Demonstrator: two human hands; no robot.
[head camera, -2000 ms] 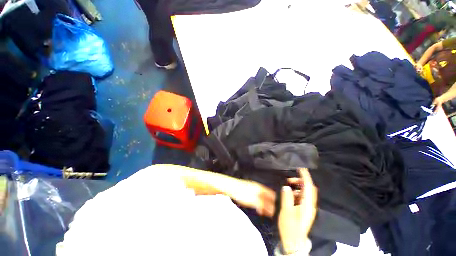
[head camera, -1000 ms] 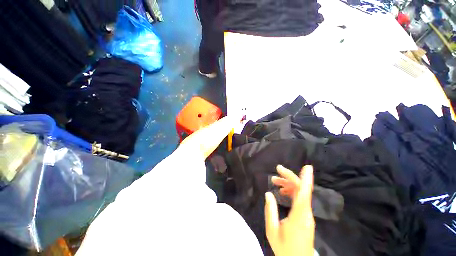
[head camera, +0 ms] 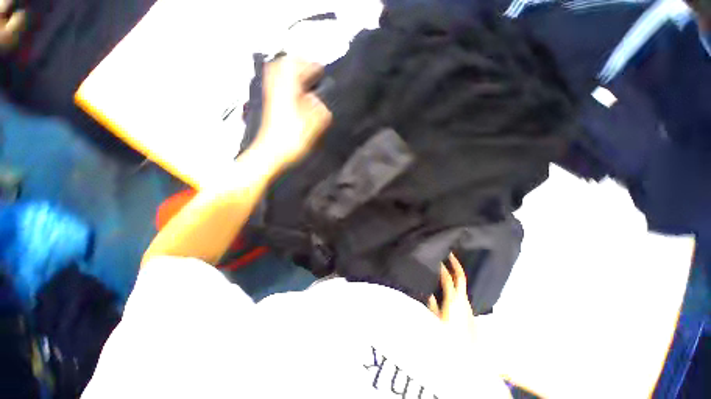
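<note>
A heap of black garments lies on the white-topped table, with a smoother grey patch on its near side. My left hand is at the heap's left edge, fingers curled and blurred; whether it grips cloth or a tool cannot be told. My right hand is low at the heap's near edge, over a greyish fold of cloth. Its fingers are apart and point away from me, and no held thing shows. Its palm is mostly hidden by blur and my white shirt.
The white tabletop has a yellow-orange edge. Navy garments with white stripes lie at the right, with a small white tag. A red stool stands left, partly behind my forearm. A blue bag is at the far left. A dark loop lies beyond the heap.
The view has turned and moved closer over the heap. My left hand has gone from near the table's edge by the stool to the heap's left side. My right hand is now lower in view.
</note>
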